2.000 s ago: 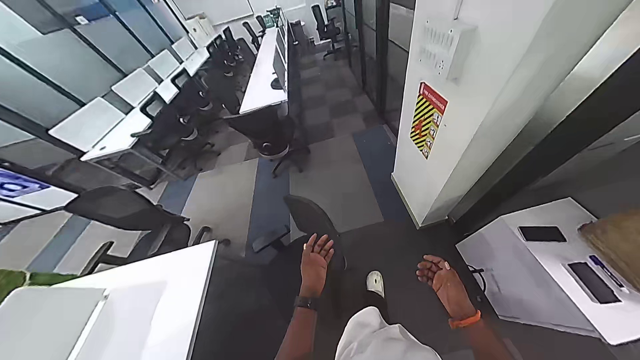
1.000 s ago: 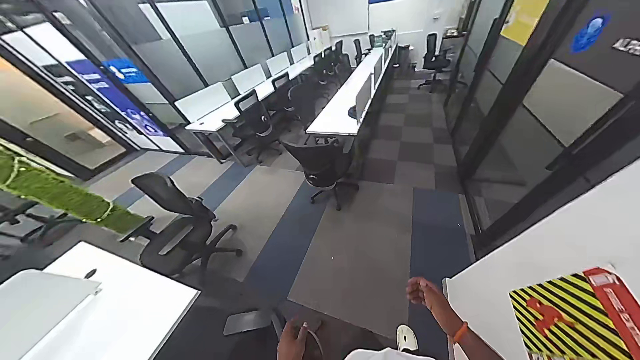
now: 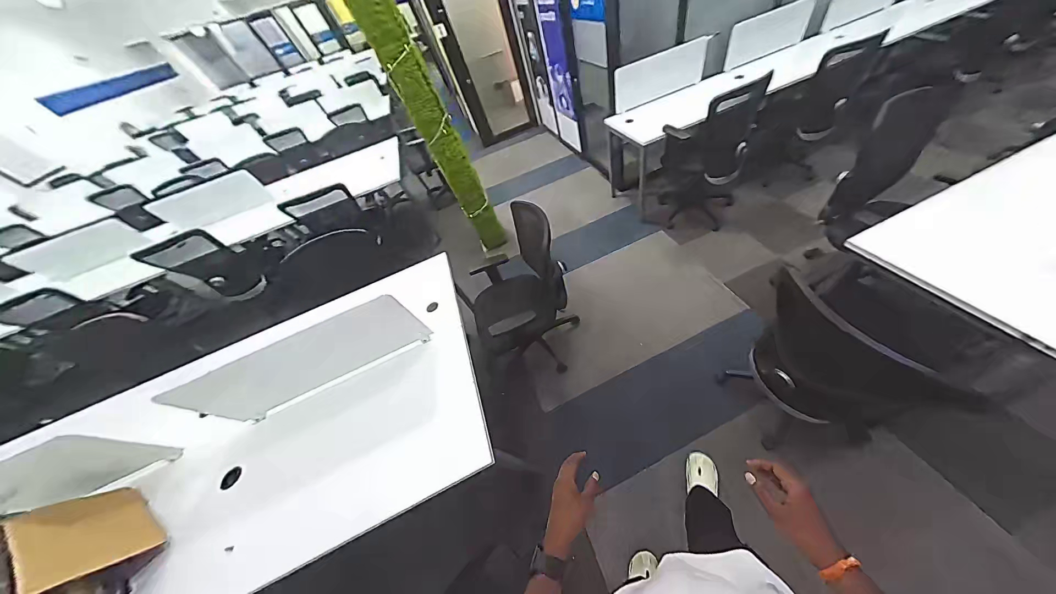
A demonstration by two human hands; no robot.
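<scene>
My left hand (image 3: pixel 571 507), with a dark watch on its wrist, hangs over the carpet with fingers apart and nothing in it. To its left is the edge of a white desk (image 3: pixel 363 429). My right hand (image 3: pixel 784 499), wearing an orange wristband (image 3: pixel 840 568), is held out on the other side with loosely curled fingers and holds nothing. Between the hands a light shoe (image 3: pixel 702 473) stands on the carpet, with a second shoe (image 3: pixel 643 564) lower down.
A black office chair (image 3: pixel 528 289) stands ahead beside the desk, another (image 3: pixel 825 355) at right near a white table (image 3: pixel 982 239). A green-wrapped pillar (image 3: pixel 437 124) rises behind the first chair. A cardboard box (image 3: pixel 87 536) sits on the desk. Striped carpet (image 3: pixel 643 396) runs between the chairs.
The view has swung left, bringing the green pillar and rows of desks into sight. Both shoes now show on the carpet, and the wall with the striped sign has left the view.
</scene>
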